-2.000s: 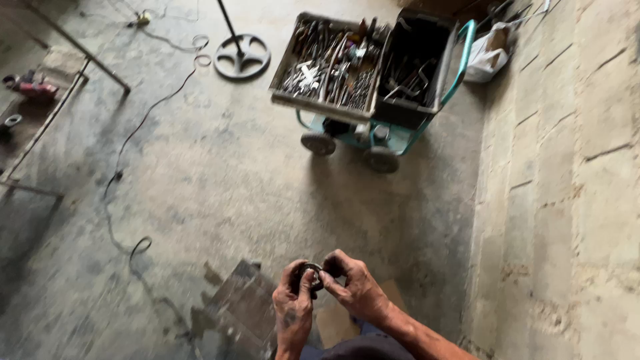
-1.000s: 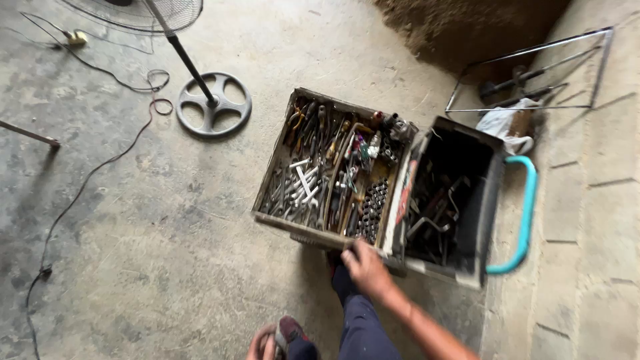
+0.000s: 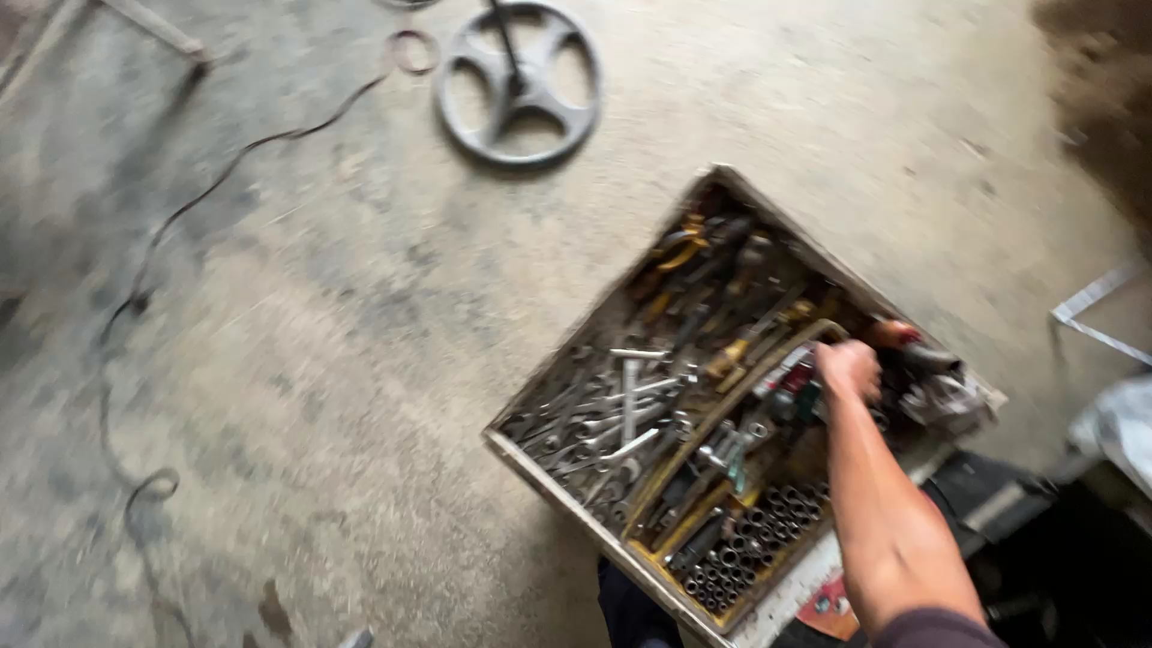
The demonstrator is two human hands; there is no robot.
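My right hand [image 3: 849,367] reaches into a shallow tool tray [image 3: 576,508] near its right side. Its fingers are bent down among the tools, and blur hides whether they grip anything. Just left of the hand runs a long curved yellowish bar [image 3: 711,418]. Combination wrenches [image 3: 598,423] fill the tray's left part, with a T-shaped metal tool [image 3: 630,396] on top. Sockets [image 3: 738,553] stand in rows at the near corner. Yellow-handled hand tools [image 3: 679,252] lie at the far end. My left hand is out of the picture.
A round grey fan base [image 3: 520,85] stands on the concrete floor beyond the tray. A dark cable [image 3: 211,184] snakes along the floor at left. At lower right is a black bin [image 3: 1062,549], with a white plastic bag [image 3: 1116,427] behind it.
Two seconds ago both hands held a small dark ring-shaped part together. One second ago my right hand was at the tray's near edge; now it is inside the tray. The view has shifted strongly.
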